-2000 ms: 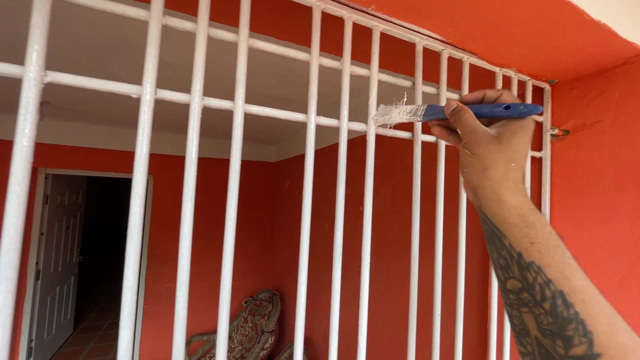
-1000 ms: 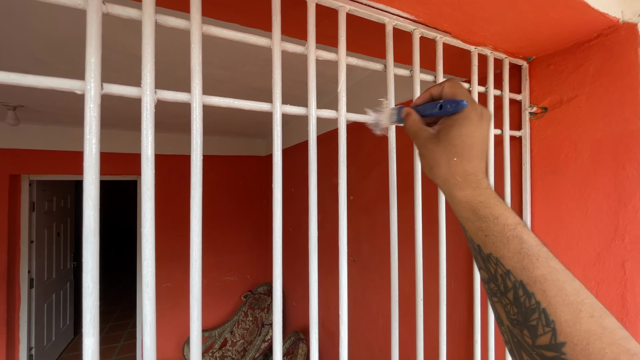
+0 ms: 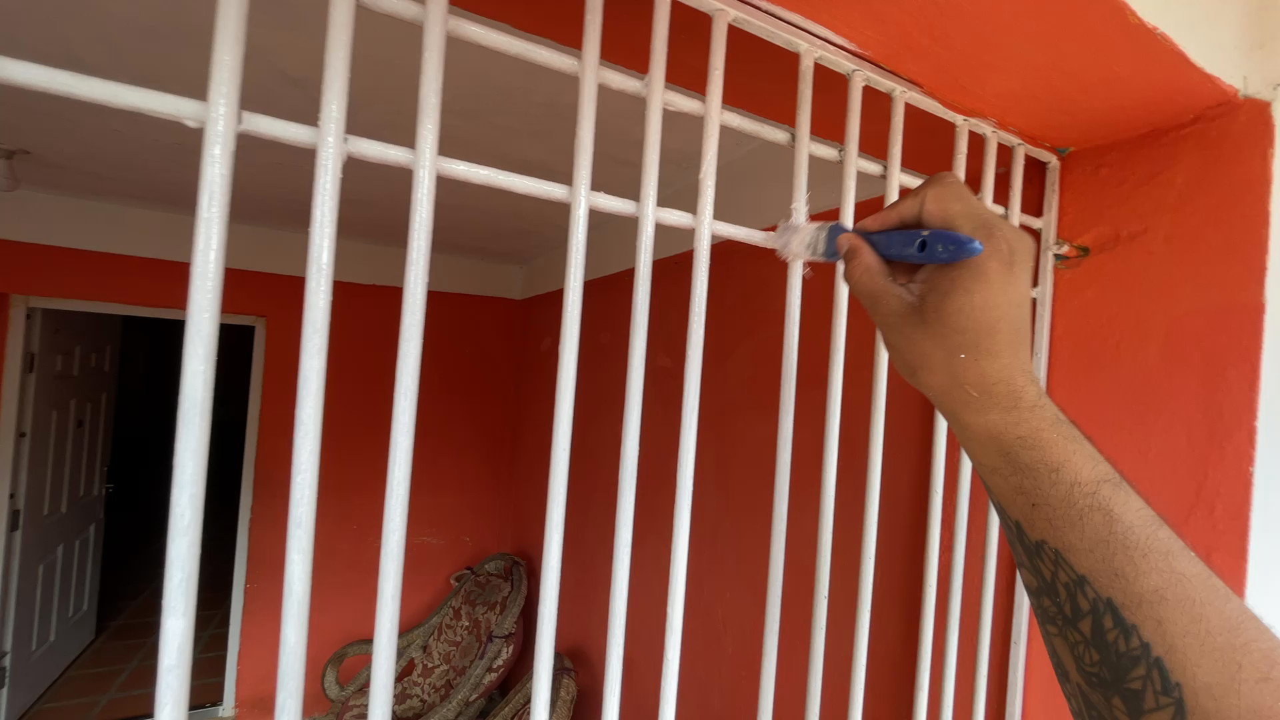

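Observation:
My right hand (image 3: 950, 290) grips a blue-handled paintbrush (image 3: 900, 245) between thumb and fingers, its handle pointing right. The splayed bristles, coated in white paint, touch the white metal window grille (image 3: 566, 400) where a horizontal bar meets a vertical one, in the upper right of the view. Glossy white paint covers the bars. My left hand is out of view.
An orange-red wall (image 3: 1150, 400) borders the grille on the right, with wires (image 3: 1070, 252) sticking out beside the frame. Behind the bars are a patterned upholstered seat (image 3: 450, 650), a partly open white door (image 3: 60, 500) and a ceiling light bulb (image 3: 8, 175).
The brush has moved along the horizontal bar, from between two uprights to a crossing with a vertical bar. My right hand has kept hold of it. The view has shifted somewhat.

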